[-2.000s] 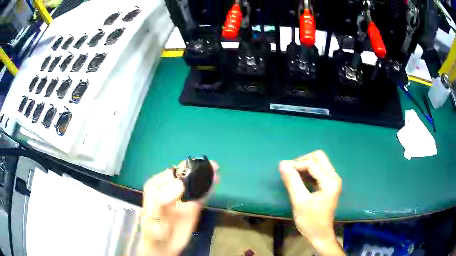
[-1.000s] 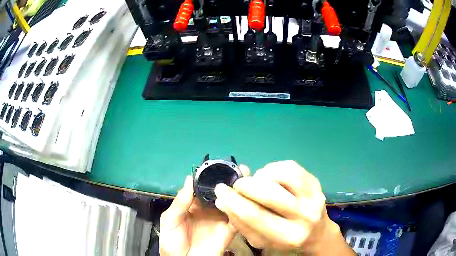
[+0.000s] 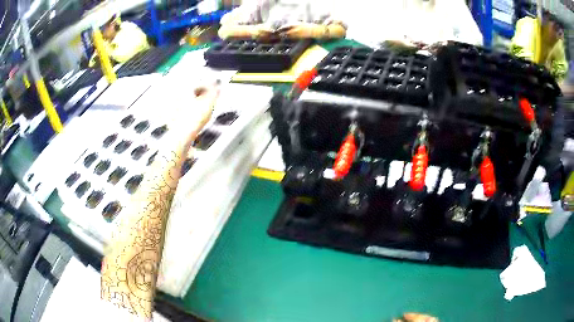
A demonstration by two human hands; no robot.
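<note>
My left hand (image 3: 202, 104) reaches over the far part of the white foam tray (image 3: 214, 195), its forearm crossing the rows of dark round watches (image 3: 118, 174). The hand is small and blurred, and I cannot tell whether it holds anything. My right hand (image 3: 416, 317) is cut off by the bottom edge; only a bit of it shows. The round watch seen earlier cannot be made out in either hand.
The black press-holding fixture (image 3: 390, 236) with red-gripped toggle clamps (image 3: 418, 168) stands right of centre. Black trays (image 3: 377, 74) are behind it. A white wipe (image 3: 523, 273) lies at right. People sit across the bench.
The view has tilted up. My left hand has moved from near the bench edge, where it held the watch, out over the foam tray. My right hand has left the watch and dropped to the bottom edge.
</note>
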